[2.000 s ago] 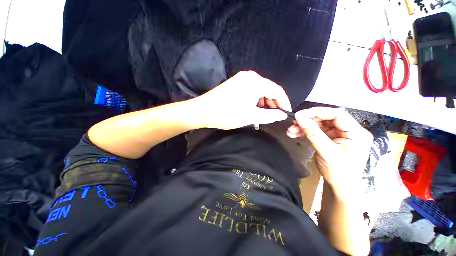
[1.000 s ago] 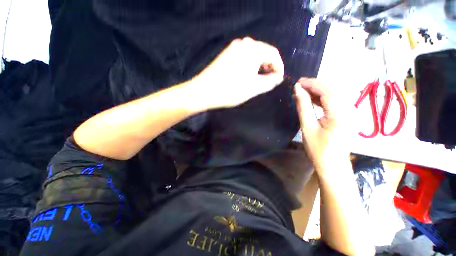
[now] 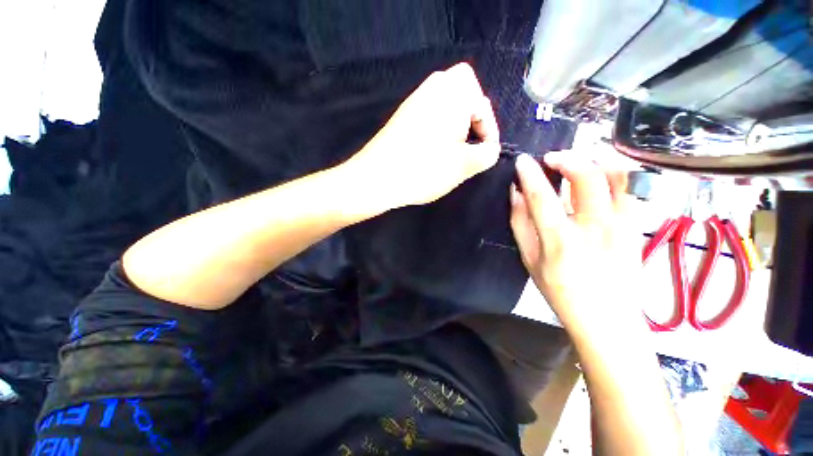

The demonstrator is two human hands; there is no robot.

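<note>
A large black ribbed garment (image 3: 419, 258) covers the middle and hangs over the table's near edge. My left hand (image 3: 437, 142) pinches a tiny narrow black strip (image 3: 508, 152) at the garment's right part. My right hand (image 3: 570, 214) rests on the garment edge, fingertips beside the strip; whether it also grips the strip is unclear. A short pale chalk mark (image 3: 496, 244) shows below the hands. The needle area (image 3: 546, 112) with small shiny metal parts is just above my fingertips, partly blurred.
The sewing machine head (image 3: 615, 44) fills the upper right. Red-handled scissors (image 3: 693, 276) lie on the white table (image 3: 758, 347) right of my right hand. A black phone (image 3: 793, 267) is at the right edge. A red stool or bin (image 3: 765, 408) is lower right. Black cloth (image 3: 53, 240) lies far left.
The view has shifted and the machine head now shows. My hands have moved from over the lap up onto the garment near the needle. The right hand's fingers are spread flatter on the cloth.
</note>
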